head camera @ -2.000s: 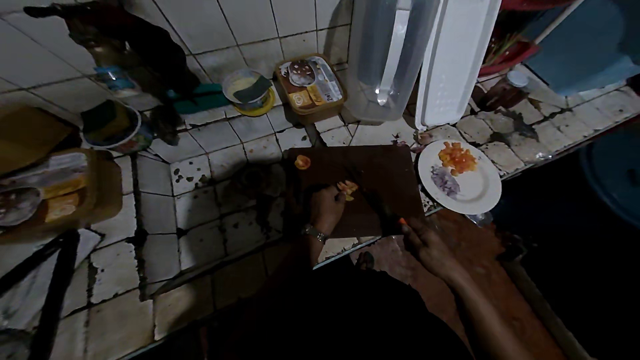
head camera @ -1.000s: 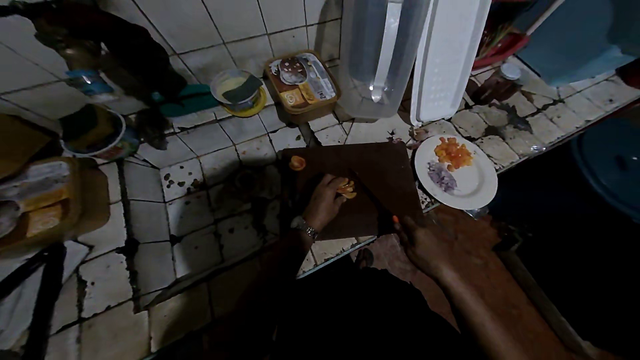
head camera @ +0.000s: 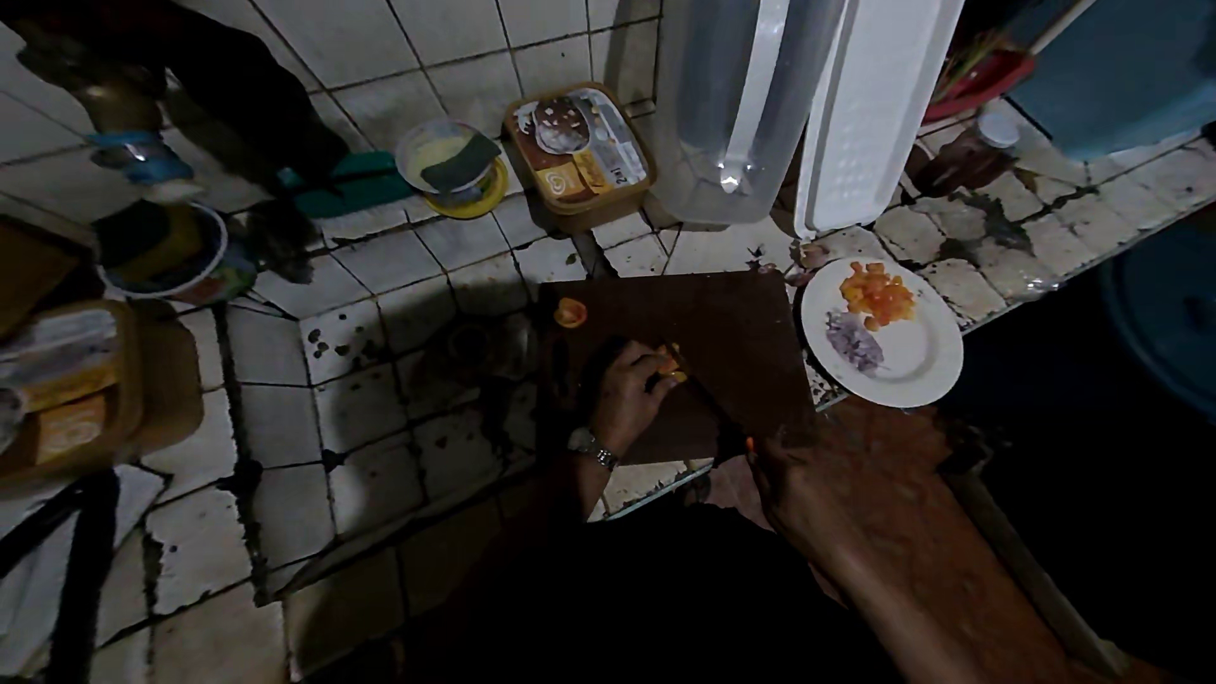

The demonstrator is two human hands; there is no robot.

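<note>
My left hand [head camera: 630,394], with a watch at the wrist, holds orange tomato pieces [head camera: 672,364] down on a dark brown cutting board [head camera: 750,332]. In my right hand [head camera: 781,475] is a knife, its orange handle end just showing; the dark blade [head camera: 705,394] runs up and left to the pieces and is hard to make out. A cut tomato end [head camera: 570,313] lies near the board's upper left corner. Right of the board, a white plate [head camera: 912,380] bears diced tomato [head camera: 876,294] and chopped purple onion [head camera: 854,342].
Behind the board stand a lidded plastic tub [head camera: 581,157], a clear pitcher [head camera: 703,123] and a white plastic tray [head camera: 860,114]. A small bowl with a sponge [head camera: 448,161] is farther left. The tiled sink basin [head camera: 370,408] lies left of the board, a lidded jar [head camera: 969,157] at the back right.
The knife has shifted from beside the tomato pieces to against them. Both hands remain at the board, the left still on the pieces.
</note>
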